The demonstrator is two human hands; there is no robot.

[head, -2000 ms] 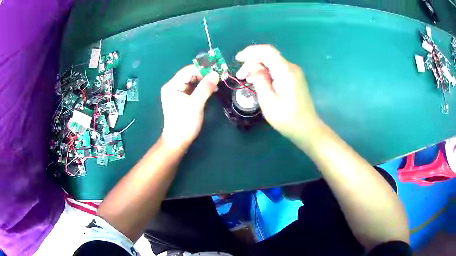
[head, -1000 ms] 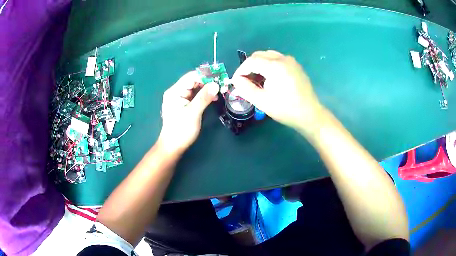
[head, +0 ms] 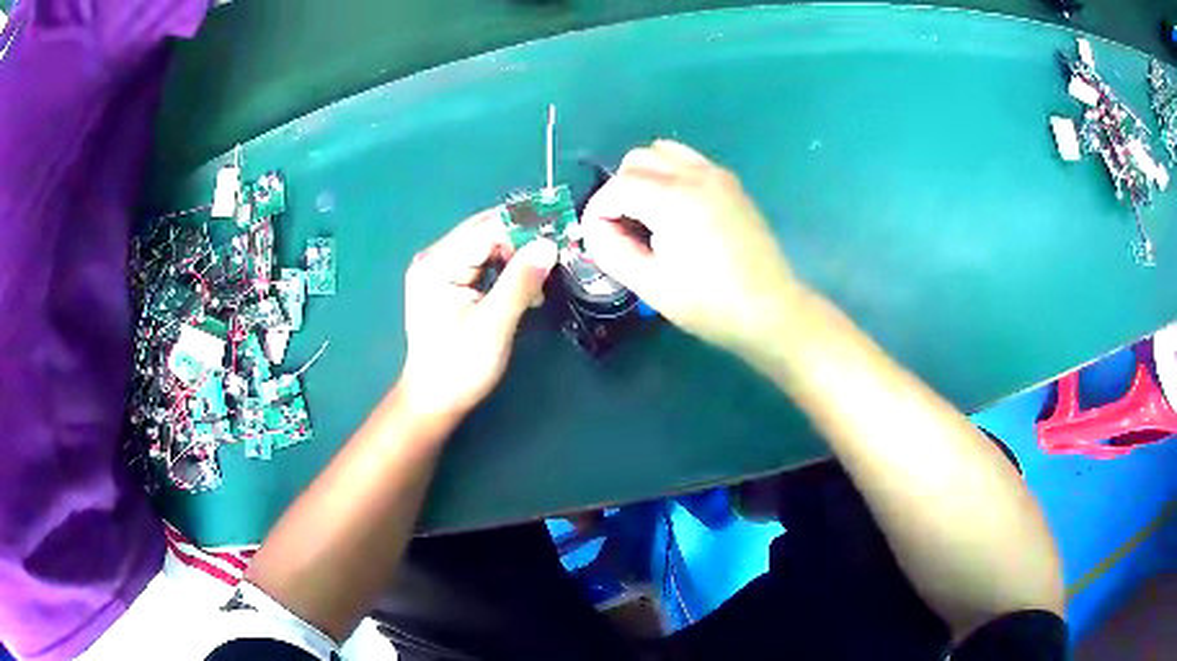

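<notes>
My left hand [head: 467,307] holds a green circuit board [head: 540,214] between thumb and fingers. A pale wire [head: 551,149] stands up from the board's far edge. My right hand [head: 684,245] has its fingertips pinched together at the board's right edge; what they pinch is too small and hidden to tell. Under and between my hands stands the black speaker unit [head: 596,332] with its round silver-grey magnet [head: 593,279]. A bit of the blue battery [head: 645,310] shows beside it, mostly hidden by my right hand.
A tangled board pile [head: 213,342] lies on the green bench [head: 723,433] at the left, next to a purple-clothed person [head: 71,323]. A smaller heap [head: 1113,129] lies at the far right. A red stool [head: 1106,411] stands on the blue floor at right.
My right fingertips have closed in on the board's right edge. Both hands, the board and the speaker unit sit slightly lower and further left in view.
</notes>
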